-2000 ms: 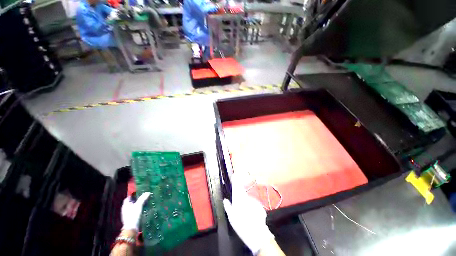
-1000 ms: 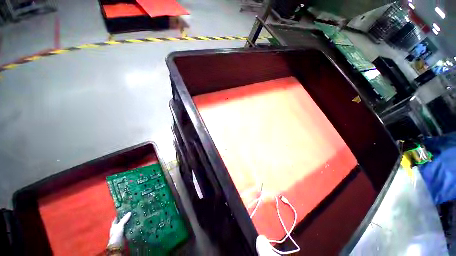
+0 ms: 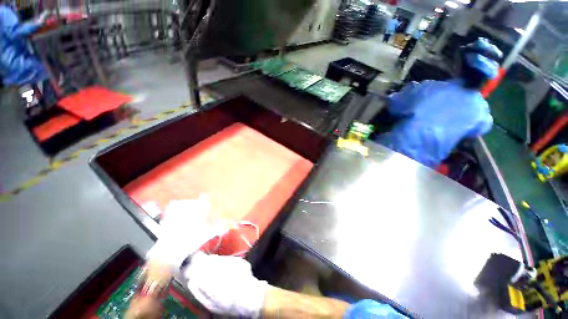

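Note:
My left hand [image 3: 180, 230], in a white glove and blurred, is over the near left rim of the large black tray [image 3: 134, 215] with the red liner. My right hand [image 3: 224, 283], also gloved, is close beside it, nearer to me. Blur hides what the fingers of both hands do. A green circuit board [image 3: 118, 300] lies in the lower red-lined tray at bottom left, partly covered by my left wrist. A thin white cord [image 3: 254, 232] lies looped in the large tray, beside my hands.
A shiny metal plate [image 3: 373, 218] is right of the tray, with a yellow-based reel holder [image 3: 354, 144] at its far corner and a yellow-and-black device [image 3: 539, 286] at its right. A person in blue [image 3: 436, 121] sits beyond, by the green conveyor. More boards [image 3: 305, 81] lie behind.
The view has swung right. My left hand has let go of the board, now in the lower tray, and moved up to the large tray's rim. My right hand is now close to it.

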